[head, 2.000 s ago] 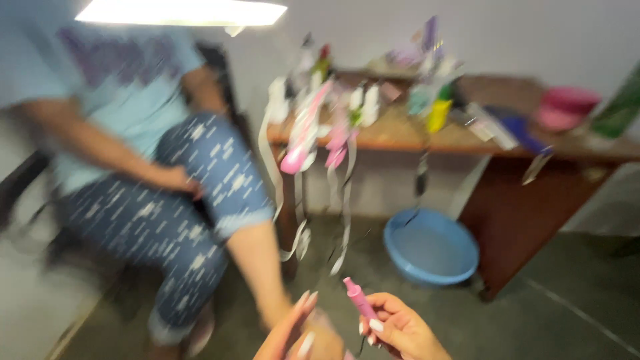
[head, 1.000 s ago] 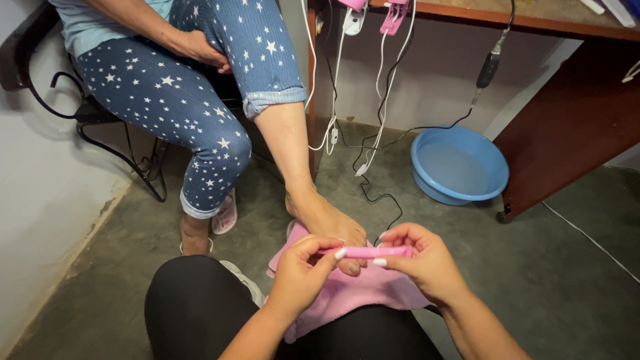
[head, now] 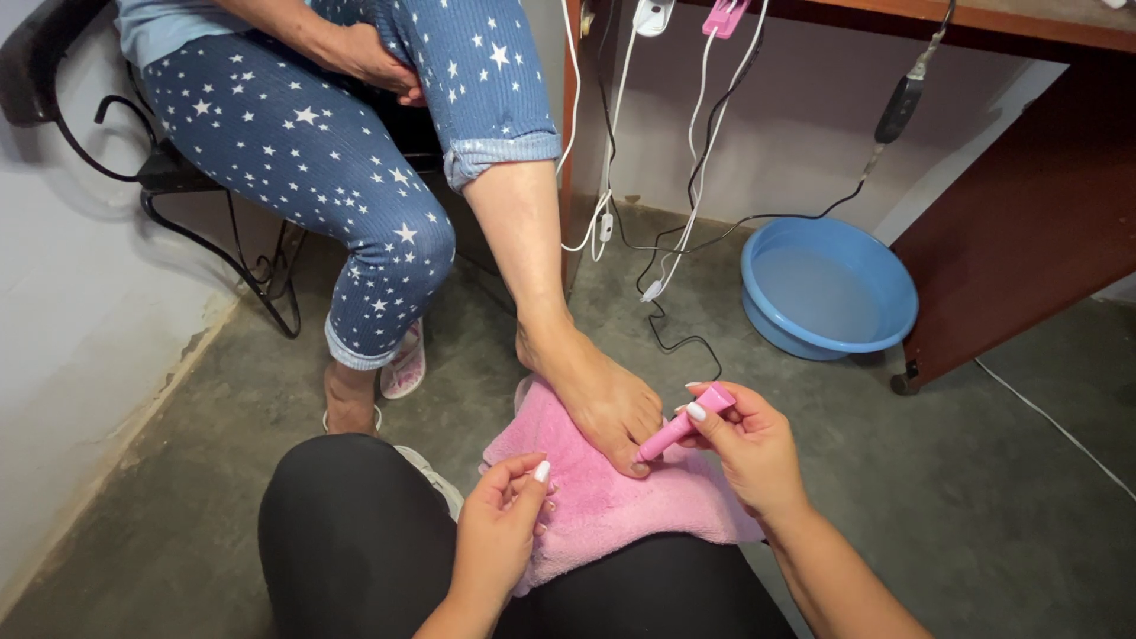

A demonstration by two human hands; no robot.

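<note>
My right hand (head: 750,444) grips a pink squeeze tube (head: 682,424) between thumb and fingers, its narrow tip at the big toe of another person's bare foot (head: 599,395). That foot rests on a pink towel (head: 612,519) spread over my lap. To the left of the toes, my left hand (head: 504,524) hovers over the towel's edge with its thumb near the curled fingers. Whether something small, such as a cap, is between those fingertips cannot be told.
A blue basin (head: 830,288) with cloudy water stands on the floor by the desk's side panel (head: 1021,222). White and black cables (head: 697,177) hang from the desk to the floor. The person sits on a black metal-framed chair (head: 177,169) at the left.
One second ago both hands were at the tube, held level over the toes. Now my left hand has moved away from it, and my right hand holds it slanting down to the big toe.
</note>
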